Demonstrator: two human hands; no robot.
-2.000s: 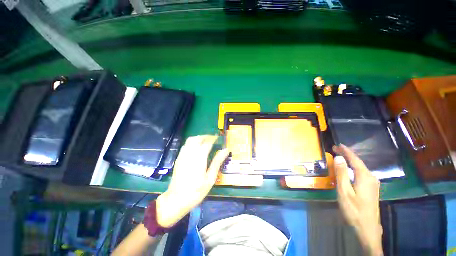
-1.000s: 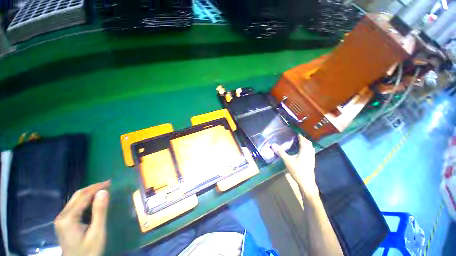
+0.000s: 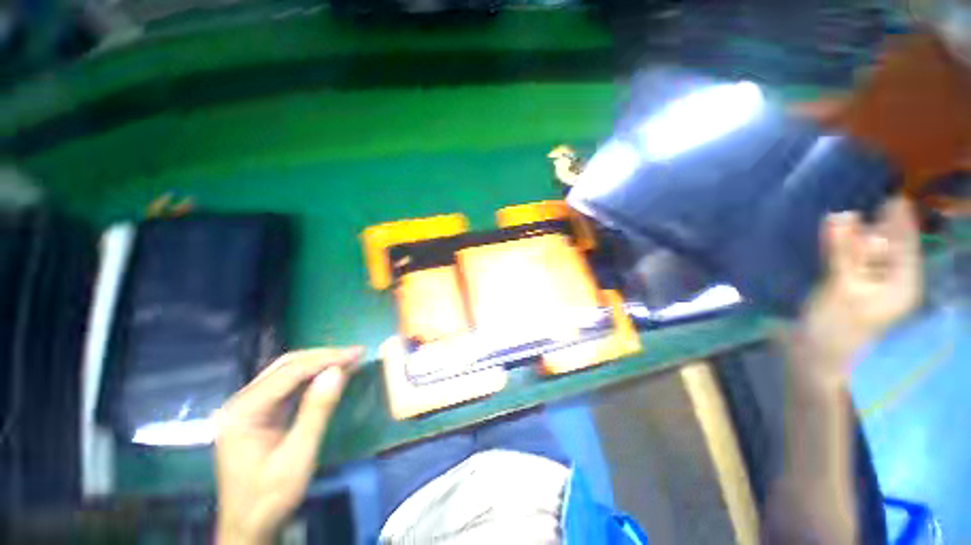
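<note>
My right hand grips the right end of a glossy black screen panel, which is lifted and tilted above the right side of the bench, blurred and with strong reflections. My left hand is empty, thumb and fingers apart, left of the jig. The orange jig lies on the green mat with a thin black frame on it; orange shows through the frame's openings. Another black panel lies right of the jig, partly hidden under the lifted one.
A pile of black panels with gold tabs lies at the left, beside a white strip. A black foam block is at the far left. An orange-brown box stands at the back right. Dark stacks are at the bench rear.
My right hand has taken hold of a panel and lifted it from the right of the jig. The view has swung right, then partly back left. The frame remains on the jig.
</note>
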